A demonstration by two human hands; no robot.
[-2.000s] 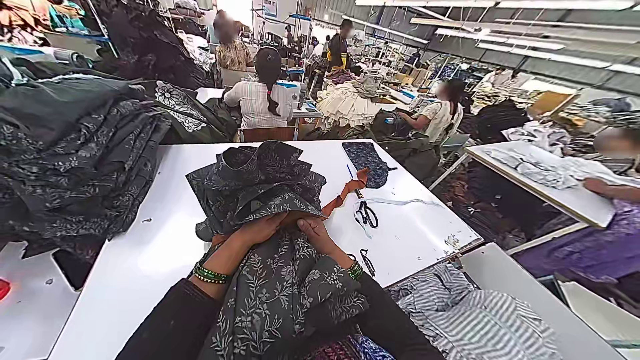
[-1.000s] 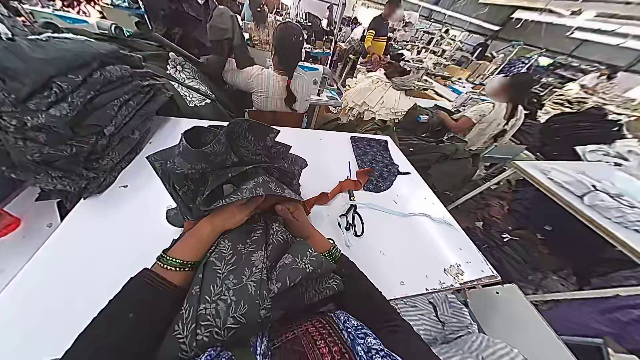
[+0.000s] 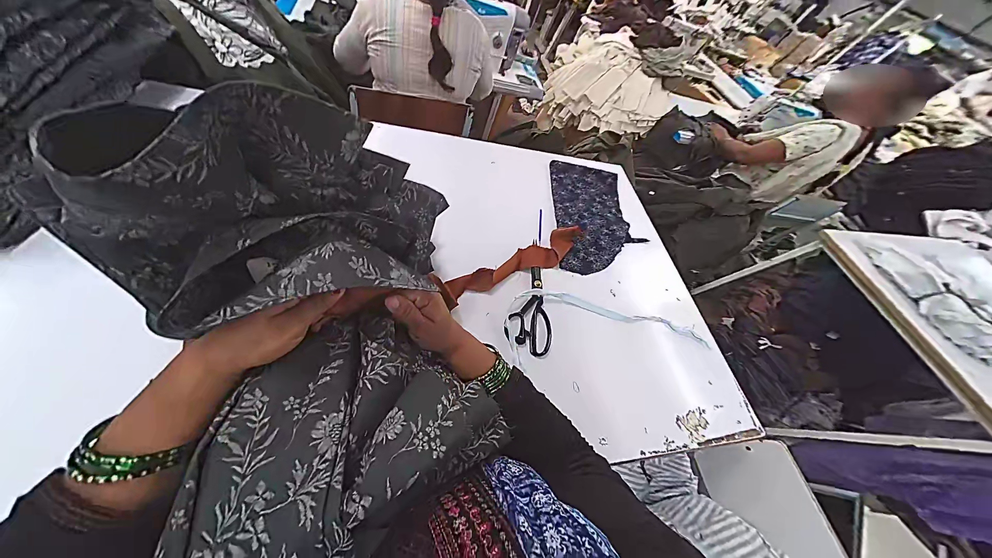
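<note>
A dark grey garment with a pale floral print (image 3: 310, 418) lies bunched over the near side of the white table and my lap. My left hand (image 3: 271, 333) grips an edge of it, its fingers partly under the cloth. Close by on the right, my right hand (image 3: 426, 322) pinches the same edge between thumb and fingers. A rust-orange fabric strip (image 3: 504, 271) runs rightward from beside my right hand. It crosses black-handled scissors (image 3: 535, 325) and reaches a dark blue patterned cloth piece (image 3: 587, 217). A thin pale strip (image 3: 620, 311) trails from the scissors.
The white table's (image 3: 651, 387) corner is chipped at the right. Dark floral fabric is piled at the far left. A person sits at a sewing machine (image 3: 504, 31) ahead; another handles dark cloth at the right. Grey striped fabric (image 3: 682, 504) lies below the table edge.
The view has moved closer to the table. Both hands keep hold of the garment's edge throughout. The upper part of the garment now spreads further left; the scissors and blue piece stay on the table.
</note>
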